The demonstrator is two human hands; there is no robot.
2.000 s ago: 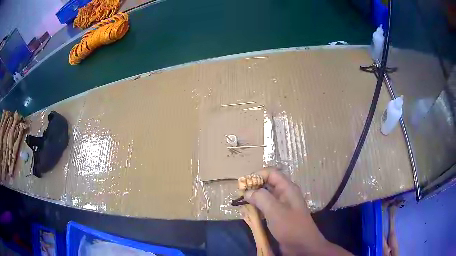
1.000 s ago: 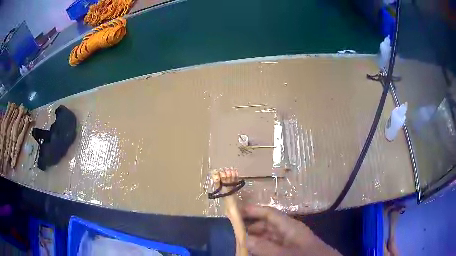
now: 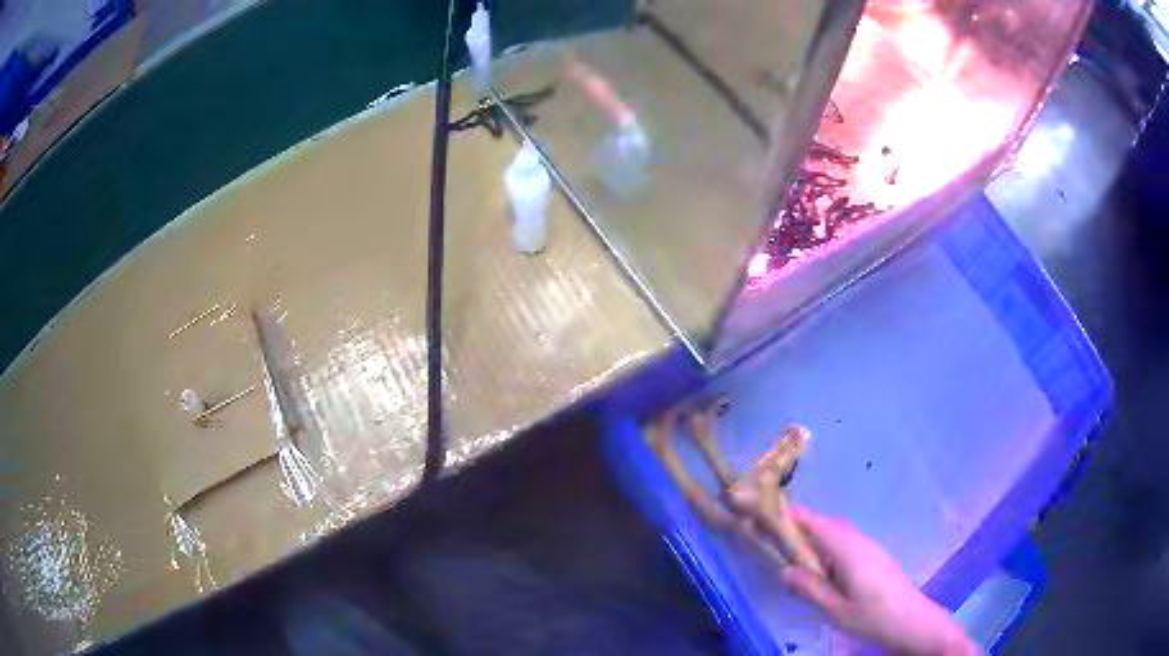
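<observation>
My right hand (image 3: 872, 583) is low over the blue crate at the lower right, its fingers around the lower part of a tan figure leg (image 3: 769, 493). The foot points up and away, with a dark bit beside it that looks like a strap. The leg lies against other tan legs (image 3: 686, 468) along the crate's left side. The fingers' exact hold is blurred. My left hand is out of the picture.
The blue crate (image 3: 1096, 385) has a white liner sheet (image 3: 897, 397). Above it stands a glowing pink-white box (image 3: 949, 103) with dark straps (image 3: 820, 212). White bottles (image 3: 527, 199), a black cable (image 3: 439, 282) and a metal rod (image 3: 603, 237) are on the table (image 3: 333, 256).
The view has swung right, from the work pad to the crate and glowing box. The leg with the strap was over the table's front edge; now my right hand has a leg inside the crate.
</observation>
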